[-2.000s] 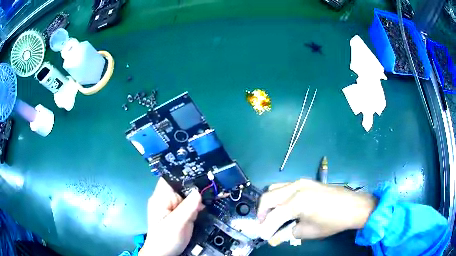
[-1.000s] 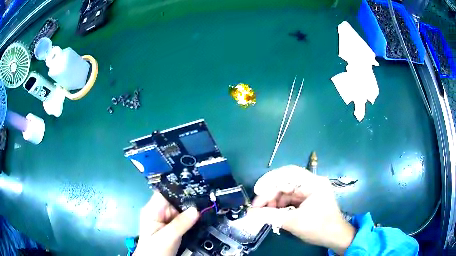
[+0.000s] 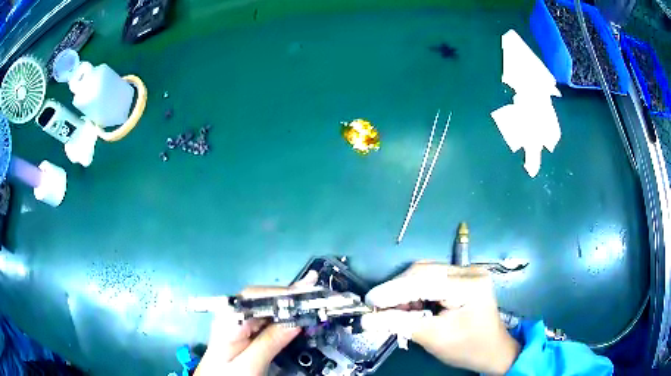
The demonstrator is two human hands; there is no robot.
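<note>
The circuit board (image 3: 294, 307) is seen nearly edge-on, tilted up over the dark camera housing (image 3: 324, 270) at the lower middle. My left hand (image 3: 246, 341) holds the board's left part from below. My right hand (image 3: 441, 316) is at the board's right end and the housing's right side, with thumb and fingers closed around something small that I cannot make out. White coverings show on its fingers. Wires between board and housing are mostly hidden. The housing's bottom is cut off by the frame edge.
Tweezers (image 3: 424, 176) and an amber film clump (image 3: 361, 136) lie mid-bench. The air gun's brass nozzle (image 3: 462, 233) points up beyond my right hand. Small dark parts (image 3: 190, 142), a white bottle (image 3: 104, 95) and a fan (image 3: 22, 89) are left. White pieces (image 3: 531, 110) and a blue bin (image 3: 581, 51) are right.
The board has tipped from showing its flat face to nearly edge-on, lower over the housing. My right hand moved to the board's right end. The view has shifted slightly.
</note>
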